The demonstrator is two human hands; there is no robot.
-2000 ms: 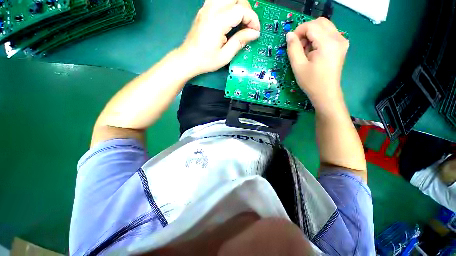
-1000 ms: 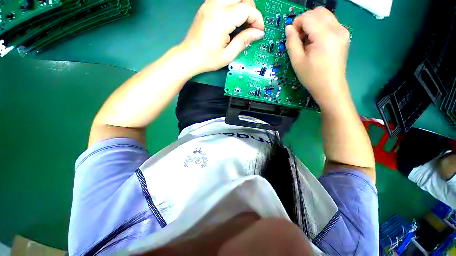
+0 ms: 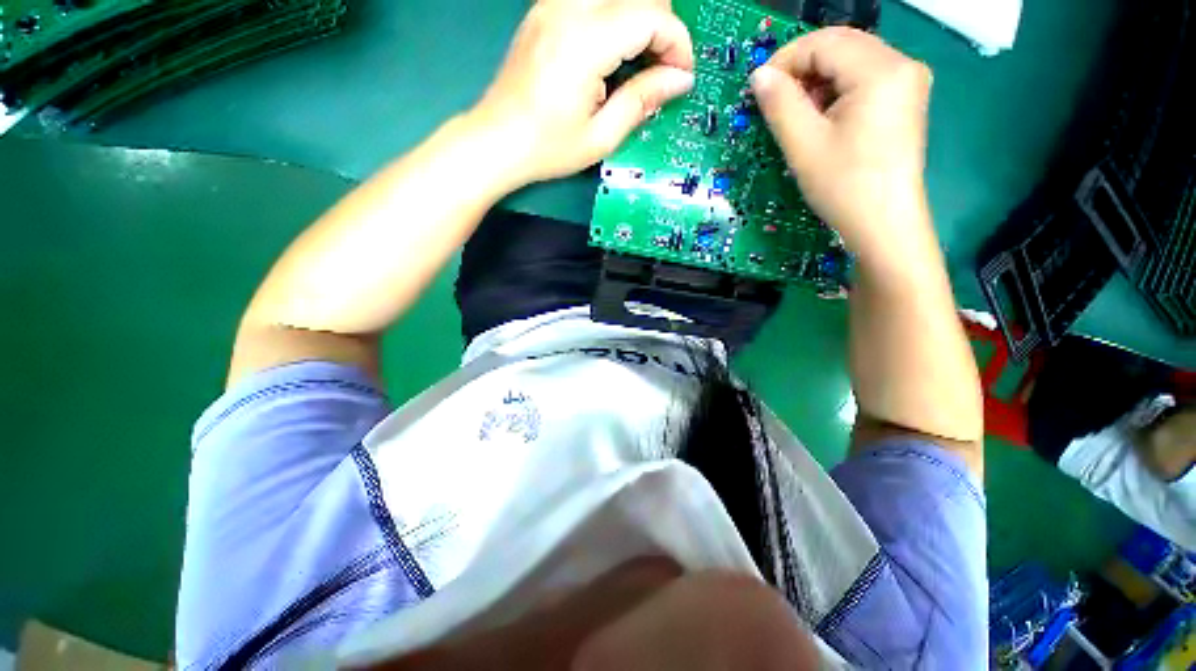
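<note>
A green PCB panel (image 3: pixel 656 216) with rows of blue and small dark components lies on a black slotted PCB rack (image 3: pixel 676 299) in front of my body. My left hand (image 3: pixel 584 85) is over the panel's left edge, thumb and fingertips nearly together. My right hand (image 3: pixel 853 112) is over the panel's right side, thumb and forefinger pinched beside a blue component (image 3: pixel 759 57) near the top. Whether either hand pinches a small part is too small to tell.
A fanned stack of PCB panels (image 3: pixel 197 59) is at the upper left. Black spare racks (image 3: pixel 1102 236) are piled at the right. A white sheet (image 3: pixel 981 19) is at the top. A red stool or frame (image 3: pixel 1003 406) and another person's arm (image 3: pixel 1167 446) are at the right.
My right hand has shifted slightly right, its fingertips still near the upper blue components. The view has shifted a little. My left hand stays over the panel's left side.
</note>
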